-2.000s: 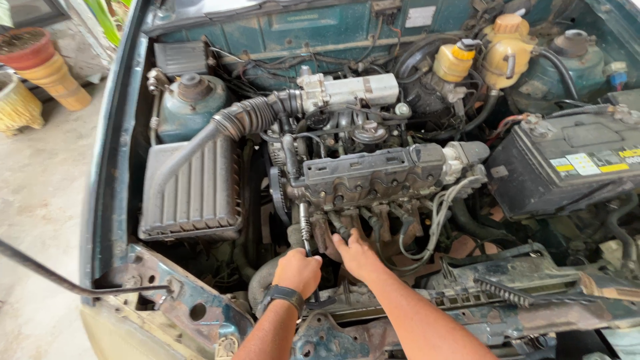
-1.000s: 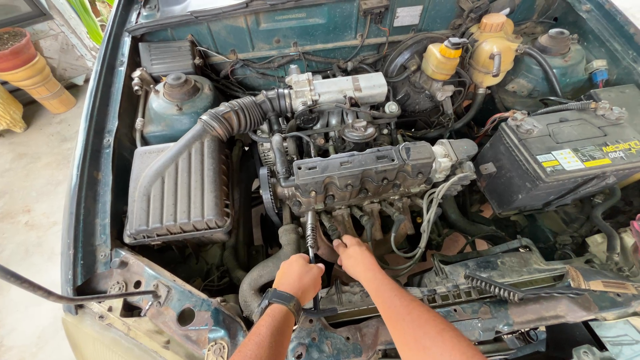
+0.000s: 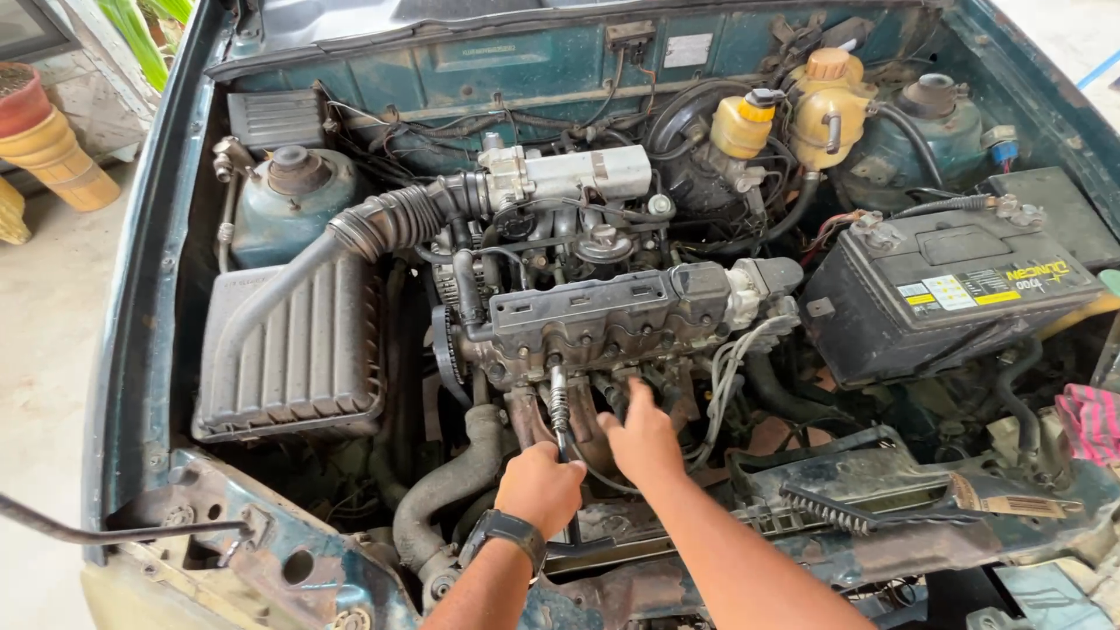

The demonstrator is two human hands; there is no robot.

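My left hand [image 3: 541, 490], with a dark watch on the wrist, is closed around the handle of a metal socket tool [image 3: 558, 402]. The tool's upper end meets the engine just below the valve cover [image 3: 604, 306]; its lower end passes beneath my hand. To its right is my right hand [image 3: 643, 433], index finger stretched toward the engine near the spark plug leads, thumb apart. No tool shows in it. Whether its fingertip touches the engine cannot be told. Grey ignition cables [image 3: 722, 385] run down to the right of that hand.
An air filter box [image 3: 293, 350] stands at the left, a car battery [image 3: 945, 289] at the right. A wire brush [image 3: 884, 503] lies on the front crossmember. A hood prop rod [image 3: 122, 532] crosses the lower left. A pink striped cloth [image 3: 1089, 424] is at the right edge.
My right hand has drawn away from the socket tool to the right, its index finger now stretched out. My left hand has stayed on the tool.
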